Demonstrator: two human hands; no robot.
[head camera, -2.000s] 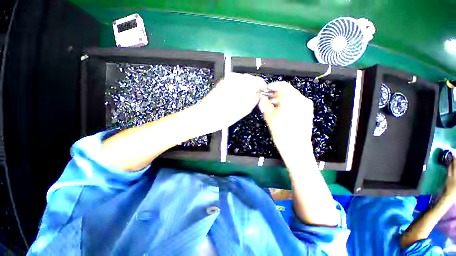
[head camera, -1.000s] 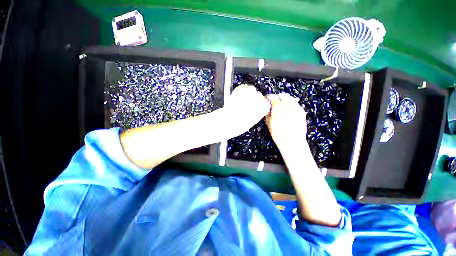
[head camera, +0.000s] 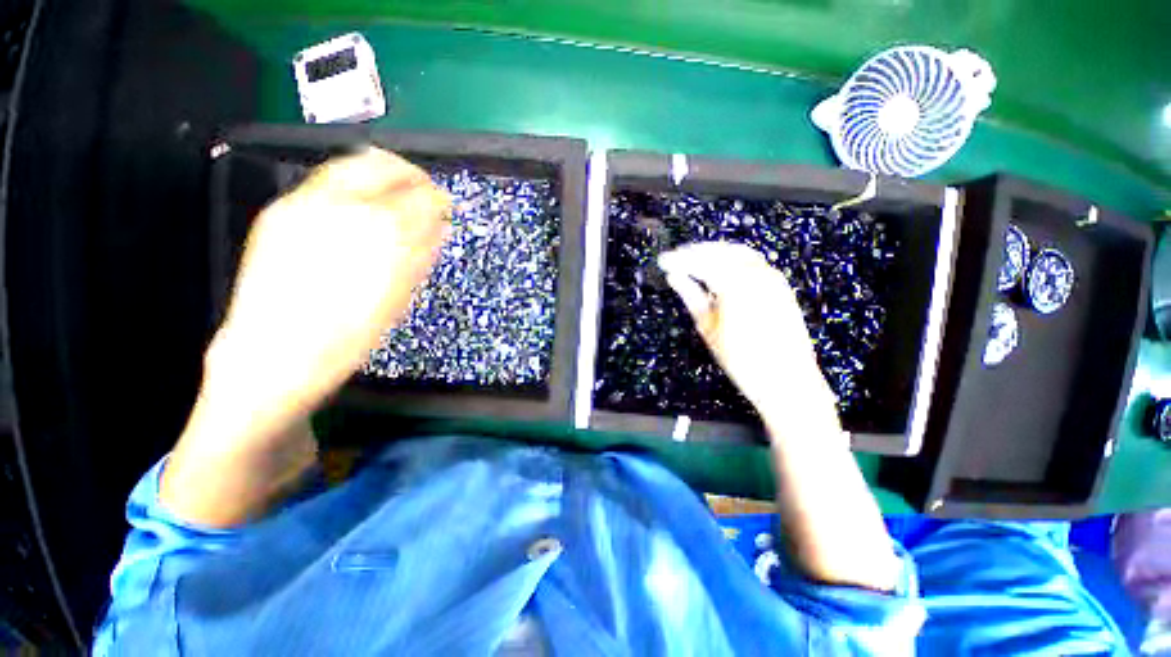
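Note:
My left hand (head camera: 337, 250) is over the left part of the left tray (head camera: 573, 282), with its fingers bent; it is blurred and I cannot tell if it holds anything. Small silver pieces (head camera: 494, 289) fill that tray. My right hand (head camera: 735, 298) is over the middle tray (head camera: 922, 321), thumb and fingertips close together; whether a piece is between them cannot be made out. Small dark pieces (head camera: 835, 276) lie loose in the middle tray around the right hand.
The right tray (head camera: 1027, 430) holds several silver-white discs (head camera: 1050, 280). A white counter (head camera: 339, 80) stands behind the left tray and a white fan (head camera: 902, 113) behind the middle tray. A blue-clothed person (head camera: 995, 584) is at the lower right. Dark bins fill the far left.
My hands were together over the middle tray and are now apart. My left hand has moved left over the left tray. My right hand remains over the middle tray.

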